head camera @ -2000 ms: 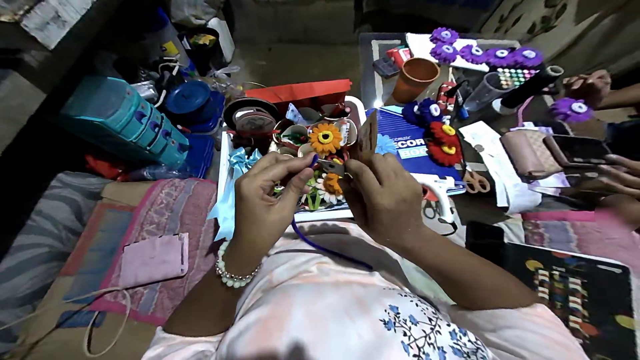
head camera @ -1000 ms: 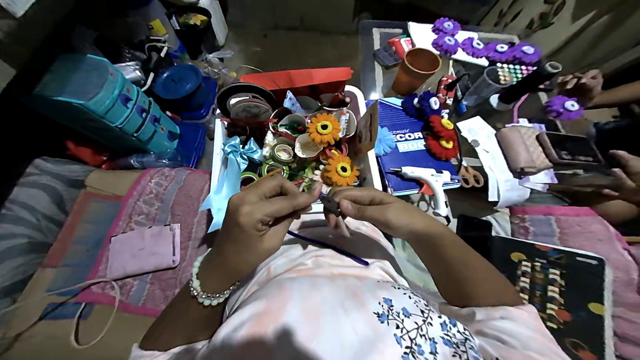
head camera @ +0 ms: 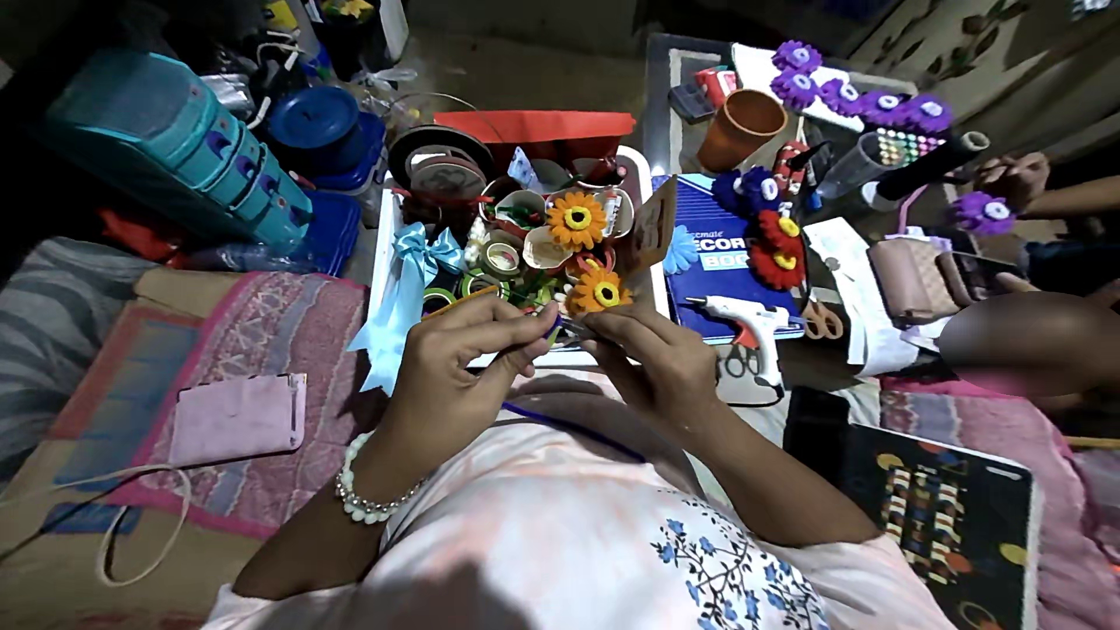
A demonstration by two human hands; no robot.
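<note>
My left hand (head camera: 468, 372), with a beaded bracelet at the wrist, pinches a small purple piece (head camera: 554, 327) between thumb and fingertips. Close against it, my right hand (head camera: 656, 363) has its fingers closed around a small dark or metallic item (head camera: 575, 327), too hidden to name. Below both hands a thin purple strip (head camera: 573, 426) lies over my lap. Just beyond them is a white tray (head camera: 381, 289) of craft supplies with orange flowers (head camera: 577, 220), rolls of tape (head camera: 501, 258) and a light blue ribbon bow (head camera: 426, 251).
A white glue gun (head camera: 751, 325), scissors (head camera: 822, 320) and a blue record book (head camera: 700, 206) lie to the right, near red and purple flowers. A teal drawer unit (head camera: 188, 140) stands at left, above a pink wallet (head camera: 236, 418). Another person's hand (head camera: 1013, 179) is at far right.
My hands have come away from over the tray toward my body since the oldest frame. Since the middle frame they have shifted slightly, still close together at the small pieces.
</note>
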